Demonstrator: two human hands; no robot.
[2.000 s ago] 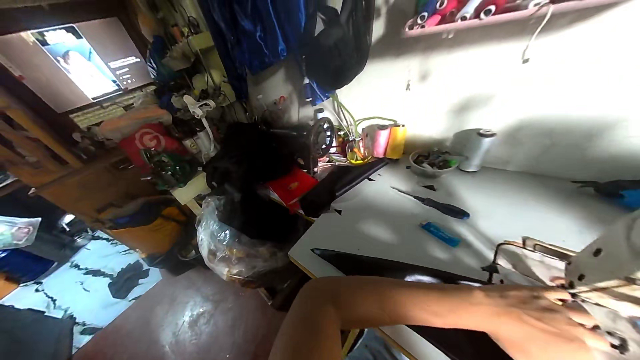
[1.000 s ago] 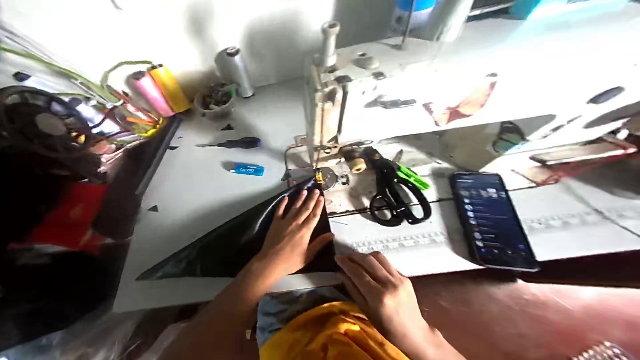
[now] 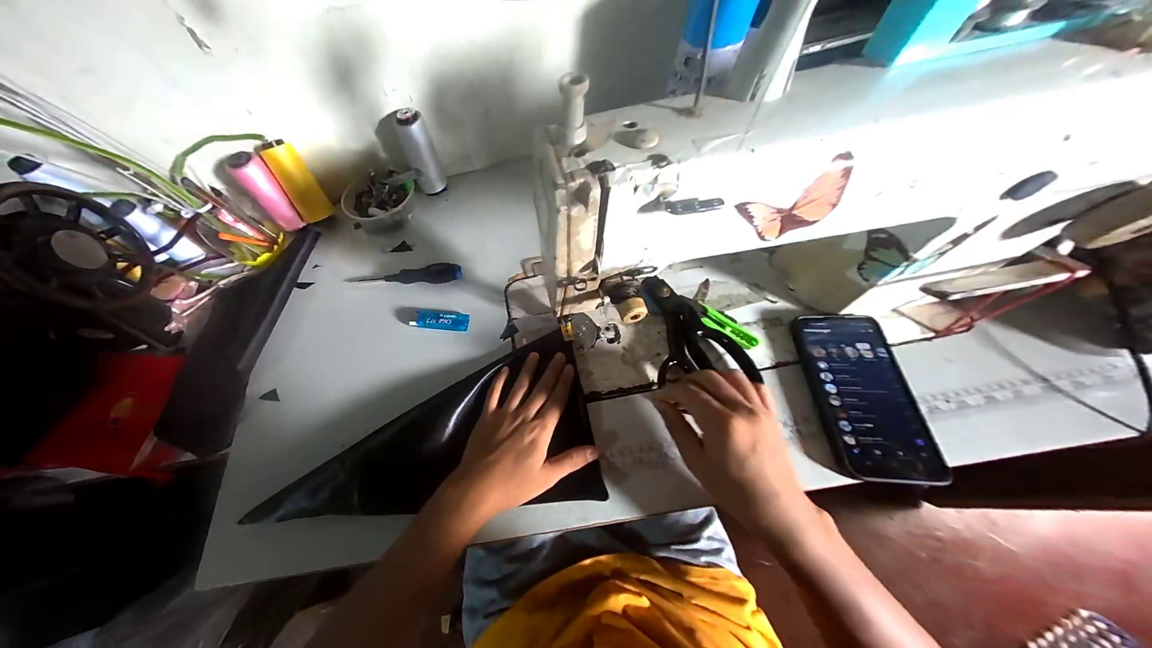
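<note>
My left hand lies flat, fingers apart, on a triangular piece of glossy black material. The tip of that piece reaches the presser foot of a white sewing machine. My right hand is at the handles of black scissors, fingers bent over them; whether it grips them cannot be told. Green-handled thread snips lie beside the scissors. A screwdriver and a small blue box rest on the white table left of the machine.
A smartphone with its screen lit lies right of my right hand. At the back left stand pink and yellow thread cones, a bowl of scraps and a grey thread cone. A black handwheel is at far left.
My right hand has moved from the front edge of the black material to the scissors. My left hand stays on the material. The view swung toward the machine after the first frame.
</note>
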